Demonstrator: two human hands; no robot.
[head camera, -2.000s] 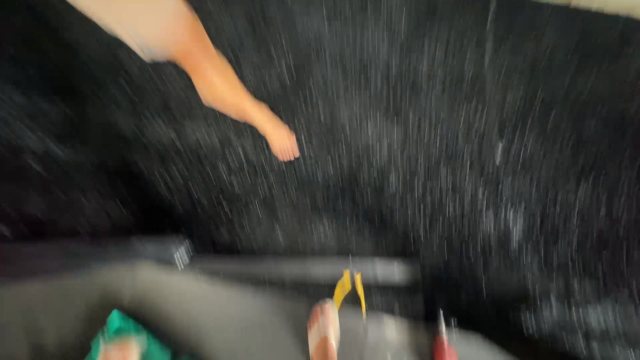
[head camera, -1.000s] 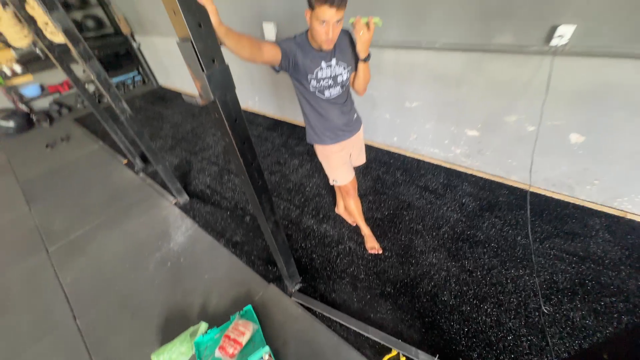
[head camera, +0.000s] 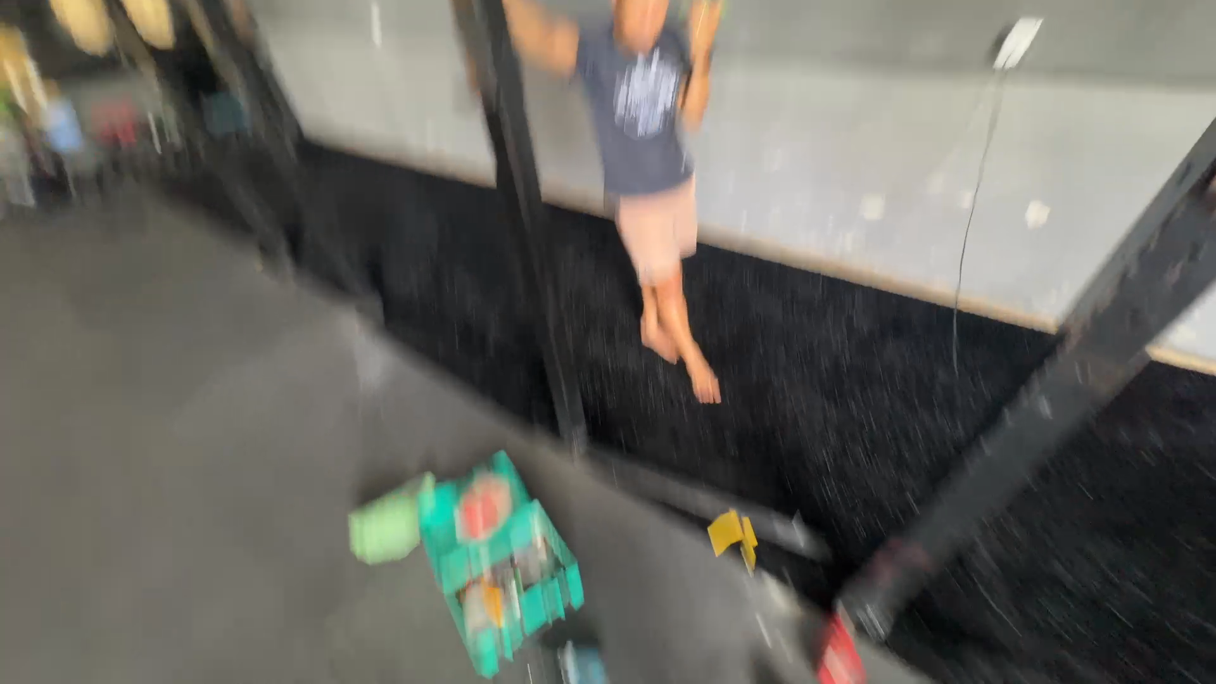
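Neither my left hand nor my right hand shows in the head view now. The whole view is blurred. A teal plastic tray with compartments lies on the grey floor at lower centre, with a red and white item and other small items in it. A light green cloth-like thing is against its left side. To the right, a yellow object sits at the floor's edge by a dark metal base beam. A red object is at the bottom, near the foot of a post.
Another person stands barefoot on the black speckled flooring, one arm toward a dark upright post. A thick slanted post crosses the right side. A cable hangs from a wall box. Blurred gym equipment stands at upper left.
The view has swung widely, bringing the whole teal tray and the slanted post at right into sight. The other person's pose looks much the same as one second ago.
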